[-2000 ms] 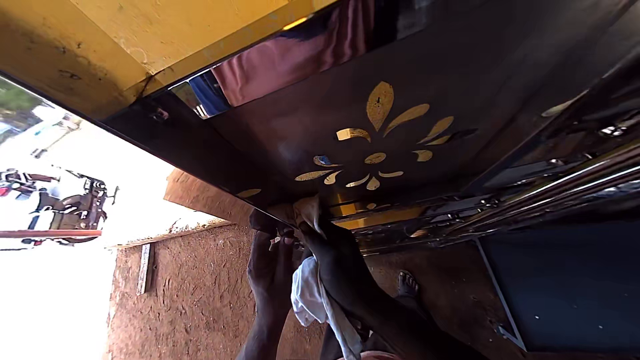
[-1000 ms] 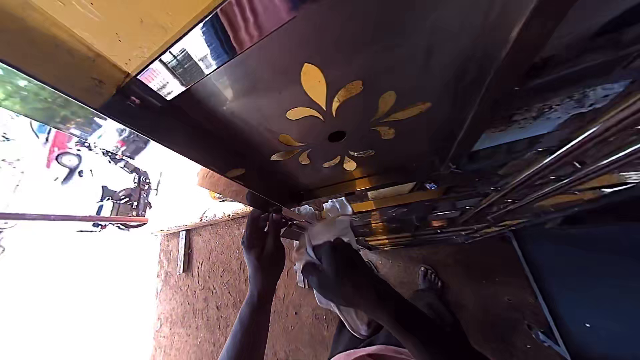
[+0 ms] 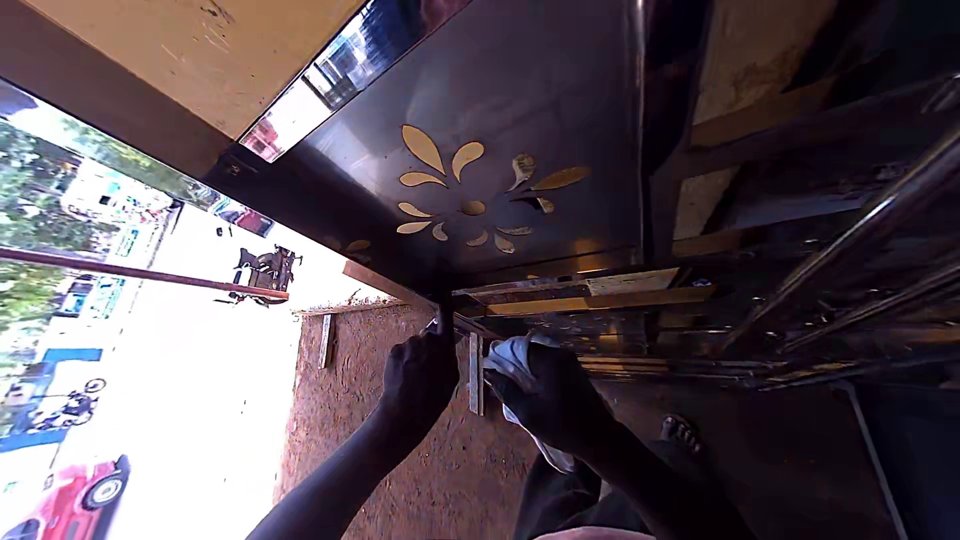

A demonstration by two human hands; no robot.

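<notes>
My left hand (image 3: 421, 367) is up against the lower edge of a dark glossy panel, its index finger stretched along the edge; a small shiny bit shows by the fingers, too small to name. My right hand (image 3: 559, 394) grips a white cloth (image 3: 516, 361) just to the right, below the panel's edge. The dark panel (image 3: 555, 90) carries a petal-shaped pattern (image 3: 473, 208) in gold around a round spot. Cut strips of yellow and dark material (image 3: 600, 301) lie along the panel's lower side.
A yellow panel (image 3: 202, 52) with a mirror-like strip (image 3: 322, 82) is at upper left. Long metal rods (image 3: 840, 247) run at the right. Narrow pieces (image 3: 476, 375) lie on the reddish-brown ground (image 3: 427, 465). A bare or sandalled foot (image 3: 681, 433) is below. Motorcycles (image 3: 264, 274) and a red vehicle (image 3: 79, 495) stand outside.
My hands, close together at the panel's edge before, are now farther apart. The right hand with the cloth has moved away from the left. The view has shifted.
</notes>
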